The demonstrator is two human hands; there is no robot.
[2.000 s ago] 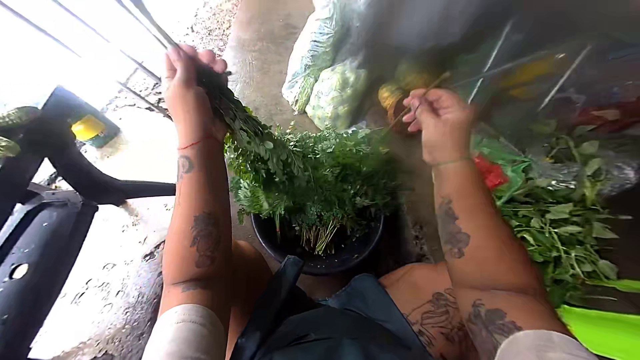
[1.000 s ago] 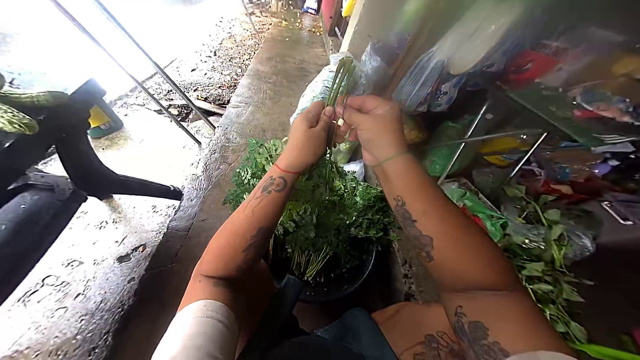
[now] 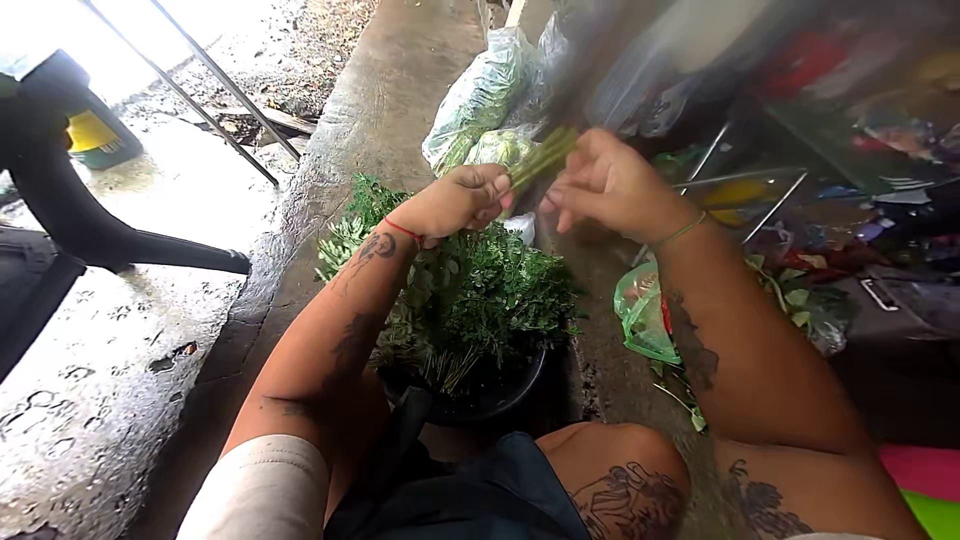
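My left hand (image 3: 476,196) is closed around a bundle of green stems (image 3: 541,159) whose ends point up and to the right. Leaves hang below that hand, over the heap. My right hand (image 3: 592,184) is close to the stem ends, its fingers bent and partly blurred; whether it grips a stem or a tie I cannot tell. Below both hands, leafy greens (image 3: 510,292) fill a round black basin (image 3: 517,401) between my knees, with cut stems pointing toward me.
Plastic bags of vegetables (image 3: 480,97) lie ahead on the concrete. A black plastic chair (image 3: 97,225) stands at left. At right are a green plastic bag (image 3: 646,315), thin metal legs (image 3: 776,204), loose leaves and cluttered plastic.
A second ago both hands met at the upright stems; now the right hand is apart from the left and the bundle tilts right. Two seconds ago the hands were wide apart.
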